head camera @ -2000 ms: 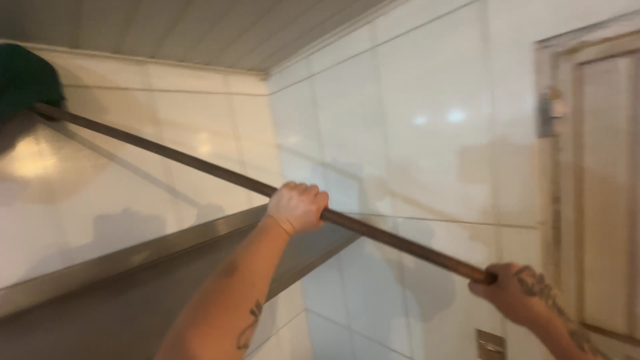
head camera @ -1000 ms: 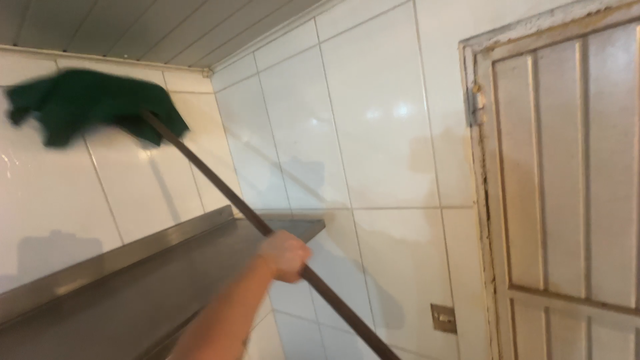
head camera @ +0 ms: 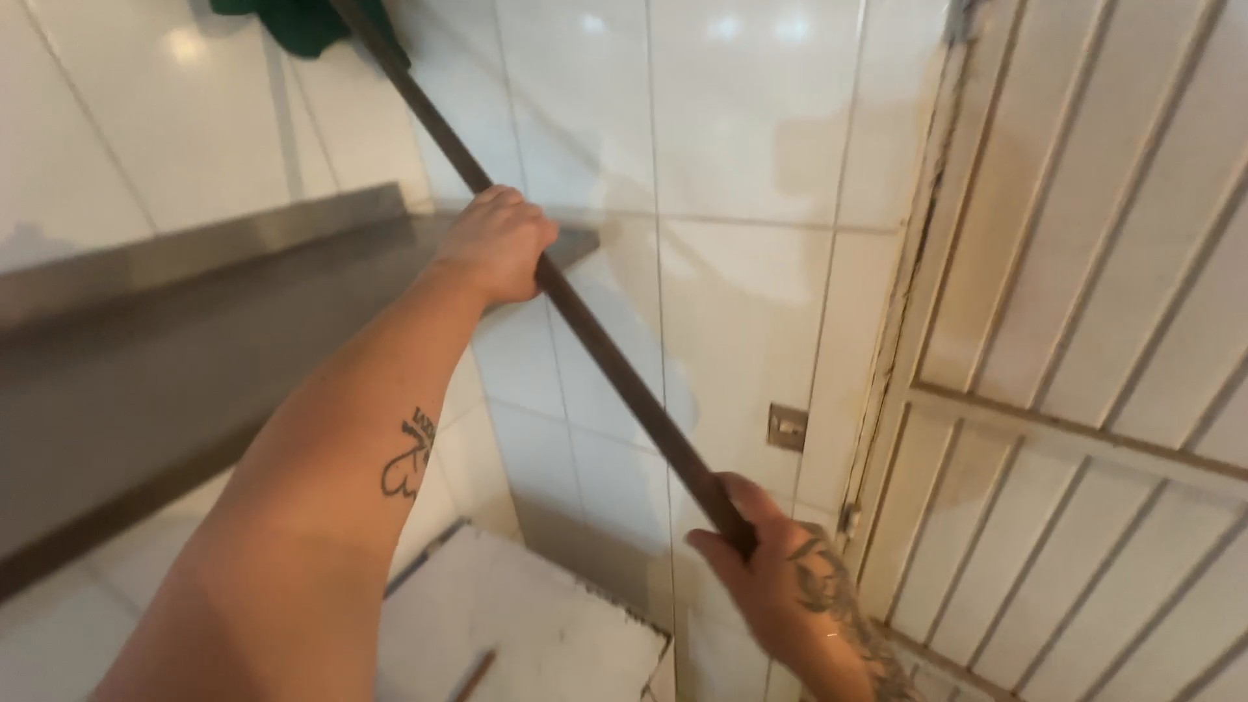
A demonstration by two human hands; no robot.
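Observation:
A long brown pole runs slantwise from the upper left to the lower right. My left hand is closed around its middle, in front of the corner end of a metal shelf. My right hand grips the pole's lower end, with the thumb along one side. At the top, a dark green cloth hangs at the pole's far end against the tiled wall; most of it lies outside the view, and how it is fixed cannot be seen.
A stainless steel shelf extends along the left wall. White tiles cover the corner walls, with a small switch plate. A ribbed metal door stands at right. Below is a worn white surface with a thin brown stick.
The view has tilted down, so the cloth now shows only at the top edge. My right hand, out of view one second ago, is visible on the pole's lower end.

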